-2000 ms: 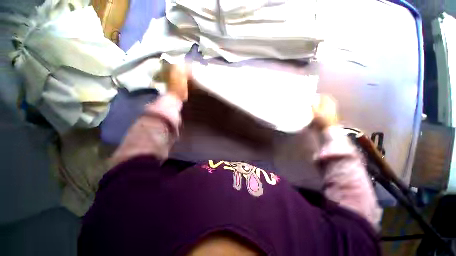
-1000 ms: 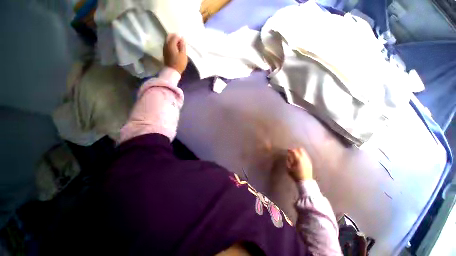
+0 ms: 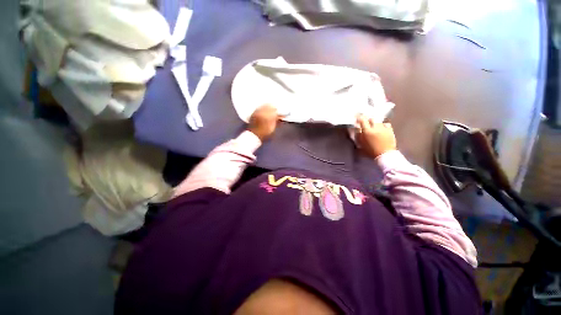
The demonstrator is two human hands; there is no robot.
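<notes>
A white cloth piece (image 3: 307, 92) lies on the lavender-grey table cover (image 3: 406, 74) in front of me, its left end rounded, its right end rumpled. My left hand (image 3: 264, 122) pinches its near edge at the left. My right hand (image 3: 375, 136) pinches its near right corner. The fingertips of both hands are partly hidden in glare and cloth. The steam iron (image 3: 458, 154) stands on the table to the right of my right hand, untouched, with its black hose running to the lower right.
A narrow white strip (image 3: 195, 98) lies bent on the cover at the left. A heap of cream cloth (image 3: 101, 55) hangs at the left table edge. A stack of pale pieces (image 3: 350, 13) lies on the far side. Dark threads lie at the far right.
My left hand has left the cloth heap, and both hands now hold a white piece on the table. The view has turned, so the iron shows fully and the far stack sits higher.
</notes>
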